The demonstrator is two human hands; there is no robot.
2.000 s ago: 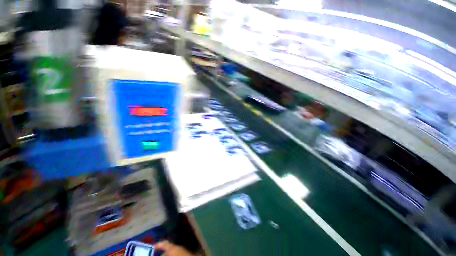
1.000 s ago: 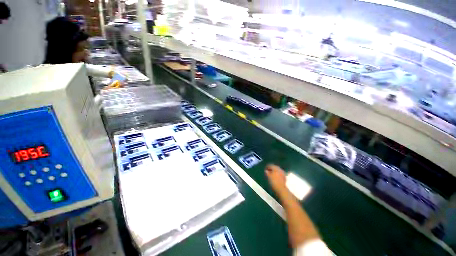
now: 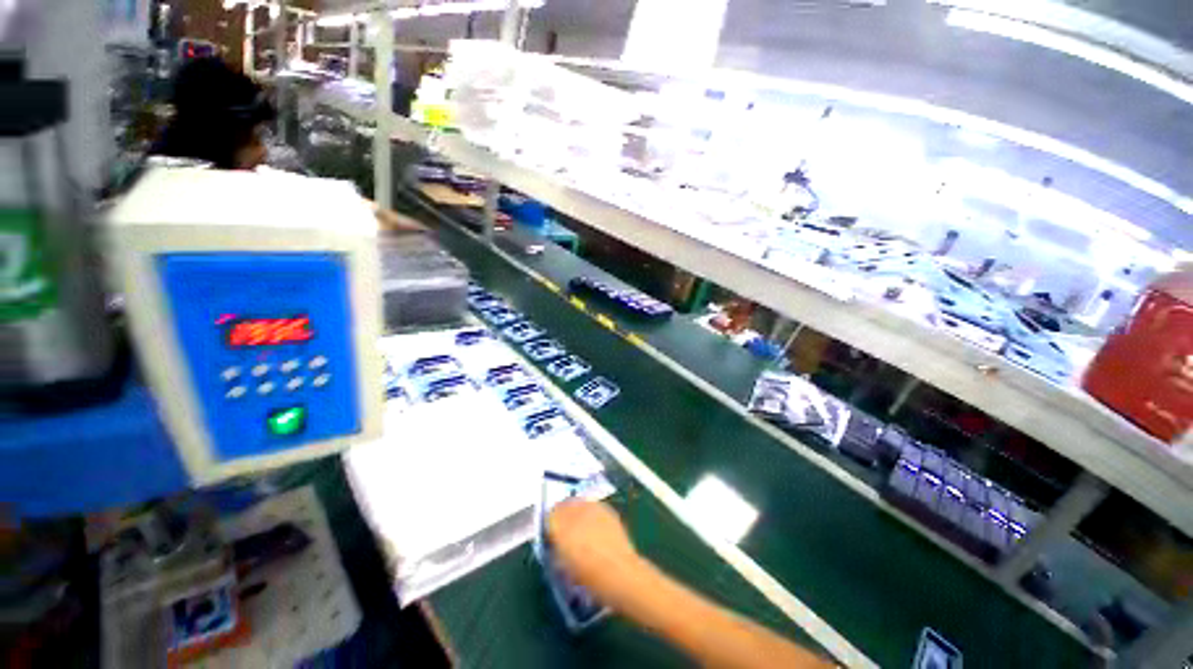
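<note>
My right hand (image 3: 589, 538) reaches in from the bottom right, its fingers closed on a dark-framed panel (image 3: 577, 604) at the green bench's front, beside the white sheets. The hand covers the panel's middle; whether it is lifted is unclear. My left hand is out of the picture. Another panel (image 3: 200, 614) sits in the orange-red fixture (image 3: 209, 643) on the press bed (image 3: 308, 595) at the lower left. Several panels lie in rows on the white sheets (image 3: 451, 484).
The temperature controller (image 3: 268, 346) stands left of centre, beside the press (image 3: 52, 444). Panels (image 3: 597, 392) line the green conveyor (image 3: 667, 431); one (image 3: 937, 651) is at the bottom right. A long shelf (image 3: 785, 294) runs above, with a red container (image 3: 1151, 359). A person (image 3: 216, 111) is beyond.
My right hand has moved from over the conveyor back to the panel on the bench. A panel now shows on the near conveyor. The view has shifted, bringing the fixture into sight.
</note>
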